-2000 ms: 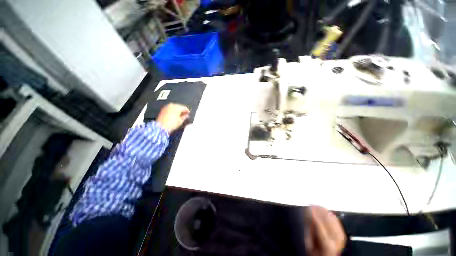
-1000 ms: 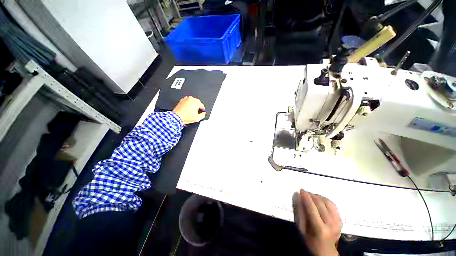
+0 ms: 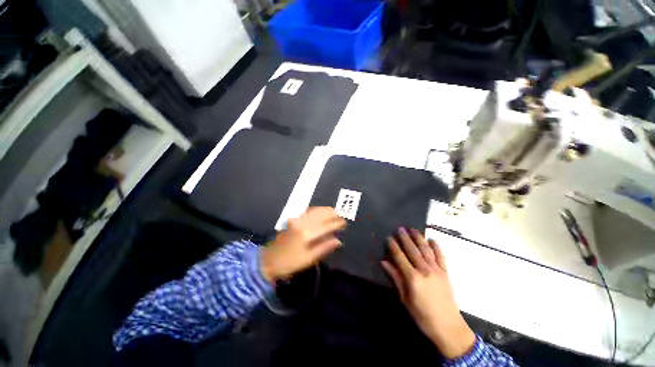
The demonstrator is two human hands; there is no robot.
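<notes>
A black fabric panel [image 3: 381, 193] with a white label [image 3: 348, 204] lies on the white machine table, its right corner close to the presser foot area [image 3: 470, 193]. My left hand [image 3: 305, 244] is at the panel's left edge beside the label, fingers together; whether it grips the edge is unclear. My right hand [image 3: 420, 269] rests flat on the panel's lower right part, fingers slightly apart. The white sewing machine [image 3: 517, 136] stands right of the panel. The needle is blurred.
A labelled black pile [image 3: 316, 100] lies at the table's far left, with a second black pile [image 3: 244, 172] nearer me. A red-and-dark tool [image 3: 577, 235] with a black cord lies under the machine arm. A blue crate [image 3: 330, 32] stands beyond. A bin [image 3: 294, 297] is partly hidden below the edge.
A labelled panel now lies before the machine. My left hand has come from the far-left pile to this panel. My right hand has moved from the table's front edge onto it.
</notes>
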